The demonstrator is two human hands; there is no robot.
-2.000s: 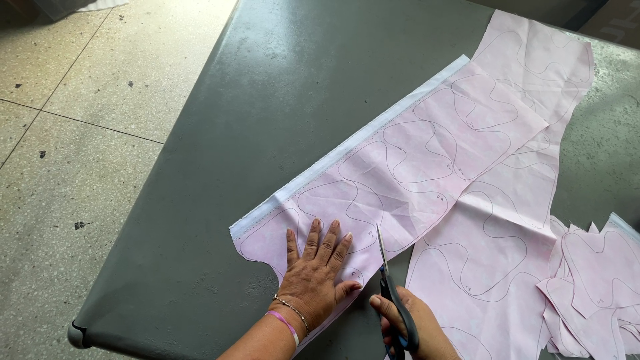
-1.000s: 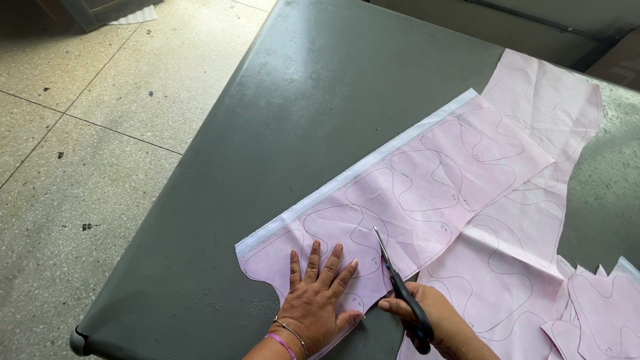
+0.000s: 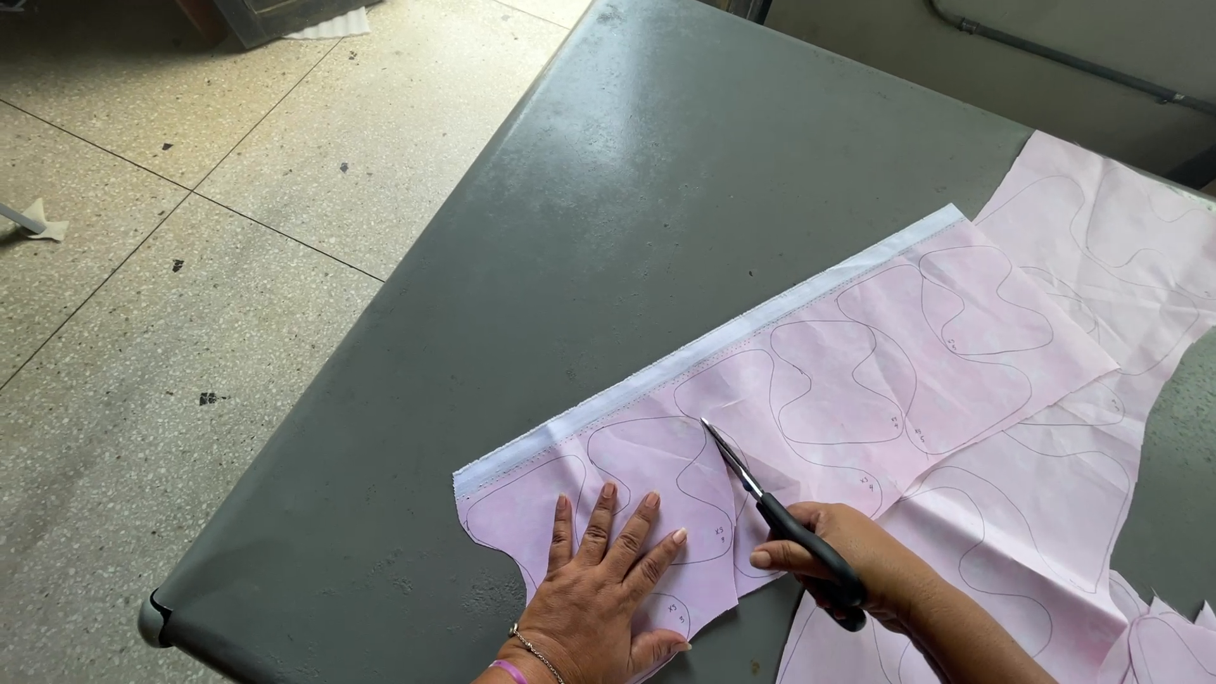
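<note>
A pink fabric strip (image 3: 836,380) with a white edge band lies slantwise on the grey table (image 3: 608,247); curved outlines are drawn on it. My left hand (image 3: 598,589) lies flat with spread fingers on its lower left part. In my right hand (image 3: 836,560) are black-handled scissors (image 3: 755,484). Their blades look nearly closed, with the tip on the fabric near the upper end of a drawn curve. A cut gap runs from the fabric's lower edge up along the blades. Beneath the strip's right part lies a larger pink fabric sheet (image 3: 1083,475), also marked with outlines.
Several cut pink pieces (image 3: 1173,646) lie at the lower right. The table's corner (image 3: 157,617) juts out at the lower left, above a speckled floor (image 3: 275,256). A pipe (image 3: 1073,66) runs along the wall at the upper right.
The scissors have moved farther up into the strip, and the cut from its lower edge has lengthened. My left hand stays flat on the fabric.
</note>
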